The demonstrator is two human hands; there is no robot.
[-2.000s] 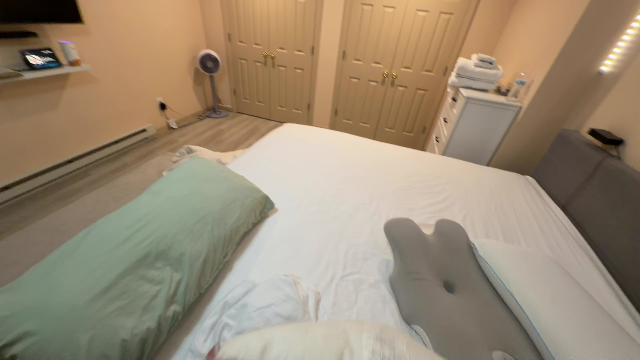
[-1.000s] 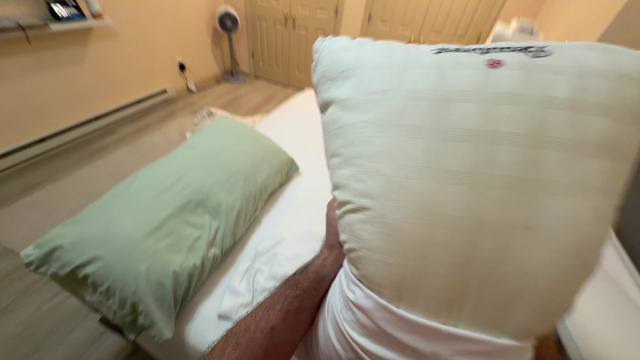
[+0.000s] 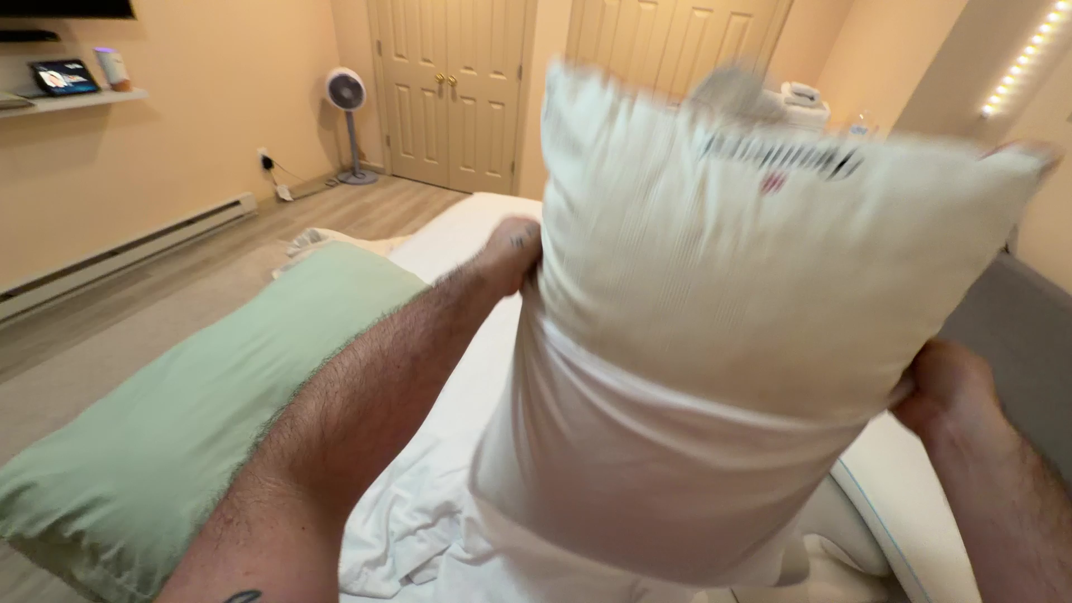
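A cream pillow (image 3: 737, 276) stands upright in front of me, its lower half inside a white pillowcase (image 3: 670, 469). At the pillow's left side, my left hand (image 3: 512, 251) grips the pillowcase near its opening. My right hand (image 3: 946, 381) holds the edge of the case at the right side; its fingertips are hidden. The upper part of the pillow is uncovered and bears dark writing and a small red mark.
A green-cased pillow (image 3: 209, 377) lies at the left of the bed's white sheet (image 3: 469, 335). Behind the held pillow at the right are a white pillow with blue piping (image 3: 904, 502) and a grey headboard (image 3: 1030, 335). A pedestal fan (image 3: 347, 90) stands by the closet doors (image 3: 452, 100).
Two seconds ago neither hand showed; a second ago the pillow was up, partly in the case. Now both hands show at its sides, and more of the case is in view.
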